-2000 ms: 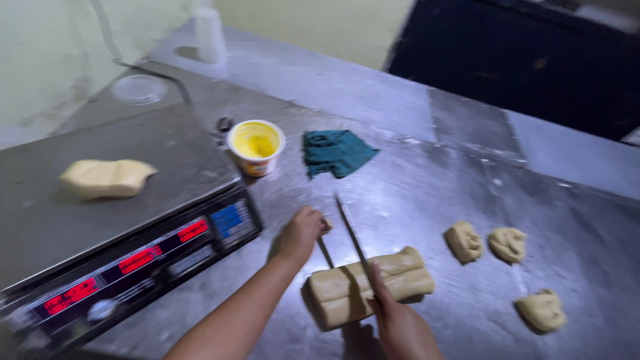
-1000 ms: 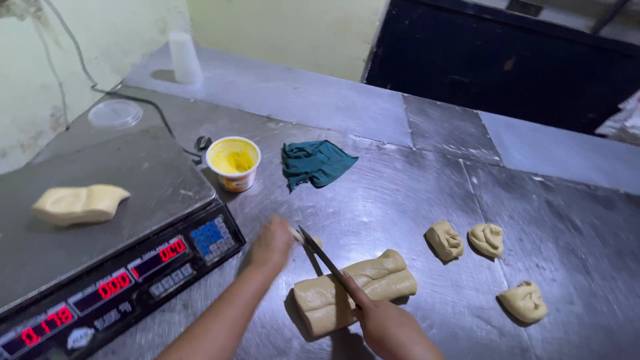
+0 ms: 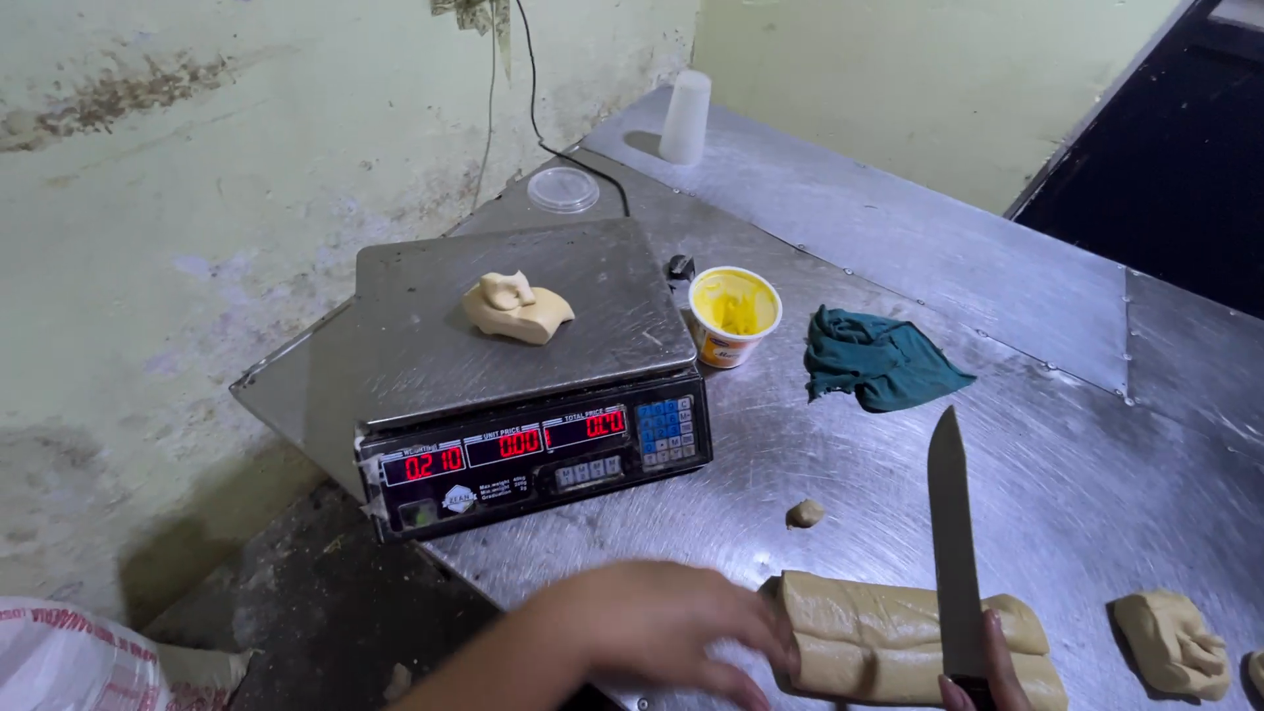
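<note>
My left hand (image 3: 681,627), blurred, has its fingers apart at the left end of a thick dough slab (image 3: 859,632); whether it touches the dough is unclear. My right hand (image 3: 992,671), mostly below the frame, grips a knife (image 3: 955,553) whose blade points up over the slab. A dough piece (image 3: 523,314) with a smaller bit on top lies on the steel pan of a digital scale (image 3: 533,464) with lit red digits. A small dough scrap (image 3: 805,513) lies on the table between scale and slab. A folded dough lump (image 3: 1173,644) sits at the right.
On the metal table (image 3: 1037,464), a tub of yellow spread (image 3: 736,306) stands beside the scale, left of a crumpled green cloth (image 3: 879,360). Behind are a clear lid (image 3: 563,190), a black cable (image 3: 583,158) and a whitish plastic cup (image 3: 686,117). A printed sack (image 3: 89,657) is at lower left.
A smaller dough bit now rests on the piece on the scale, which earlier lay alone. My left hand has moved away from the knife blade. The view has swung left.
</note>
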